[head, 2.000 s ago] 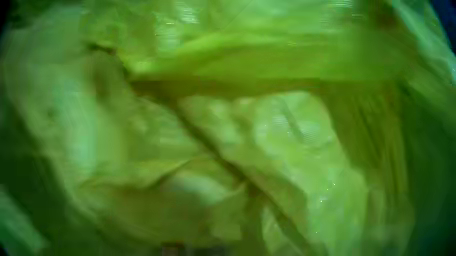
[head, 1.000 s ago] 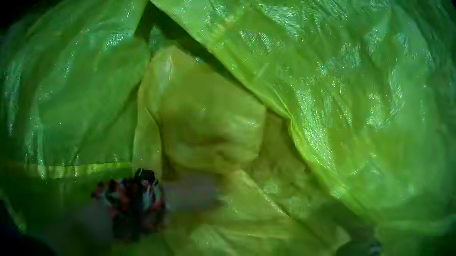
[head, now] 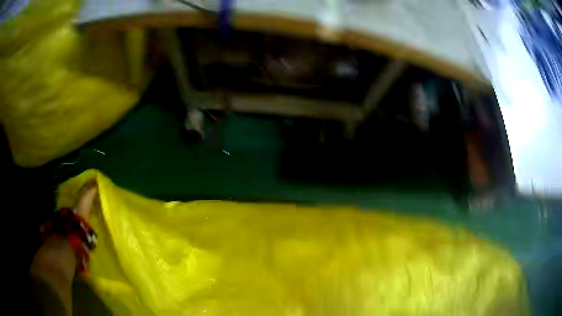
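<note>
A large shiny yellow woven sack (head: 296,253) stretches across the bottom of the view, blurred by motion. My left hand (head: 86,199) is at its left end, with a red and black patterned band around the wrist. A fold of the sack is gathered up around the hand, which looks closed on it; the fingertips are mostly hidden by the fold. My right hand is not in view.
Another bulging yellow sack (head: 55,92) is at the upper left. A white-topped table (head: 277,9) with a wooden edge and frame spans the top. Green floor (head: 160,154) shows between. A bright white surface (head: 530,111) is at the right.
The view has gone from the crumpled sack filling the picture to the sack lying below, with table and floor visible. My left hand and its wristband now show further left.
</note>
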